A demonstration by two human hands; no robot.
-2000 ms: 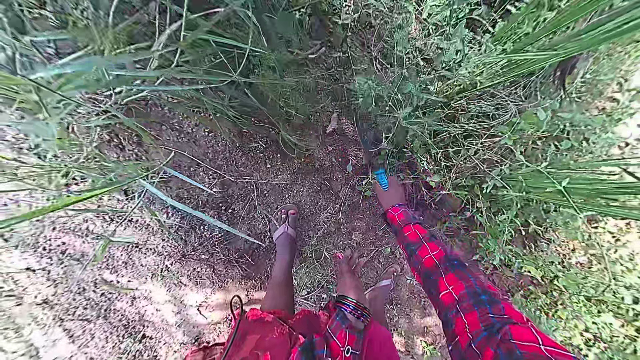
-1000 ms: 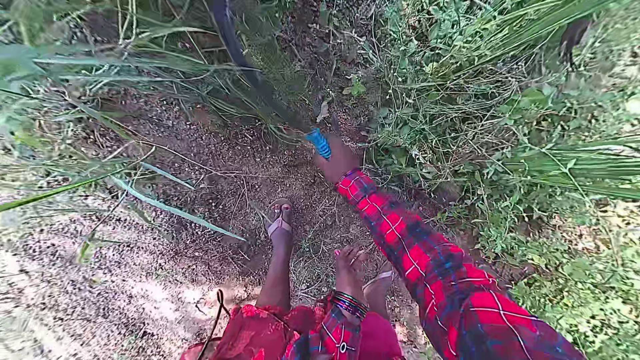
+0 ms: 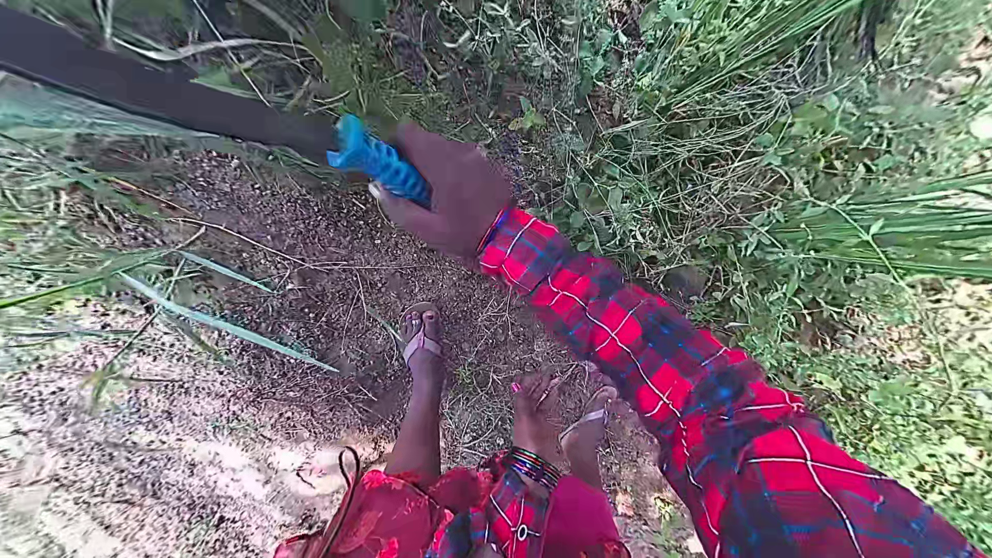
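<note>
My right hand (image 3: pixel 457 186), in a red and blue plaid sleeve, grips the blue ribbed handle of a machete (image 3: pixel 178 97). Its wide dark blade runs to the upper left edge of the view, over grass and stems. My left hand (image 3: pixel 537 403) hangs low, between my two sandalled feet as seen from above, with dark bangles at the wrist. Painted nails show on it, and nothing can be made out in its fingers.
Bare gravelly soil (image 3: pixel 302 225) lies around my sandalled feet (image 3: pixel 422 333). Tall grass (image 3: pixel 891 225) and leafy weeds (image 3: pixel 620 147) grow ahead and on the right. A long grass blade (image 3: pixel 225 325) leans over the ground at the left.
My right hand has moved left and up toward the camera, and the machete's blade now points to the upper left. My left hand has stayed low by my legs.
</note>
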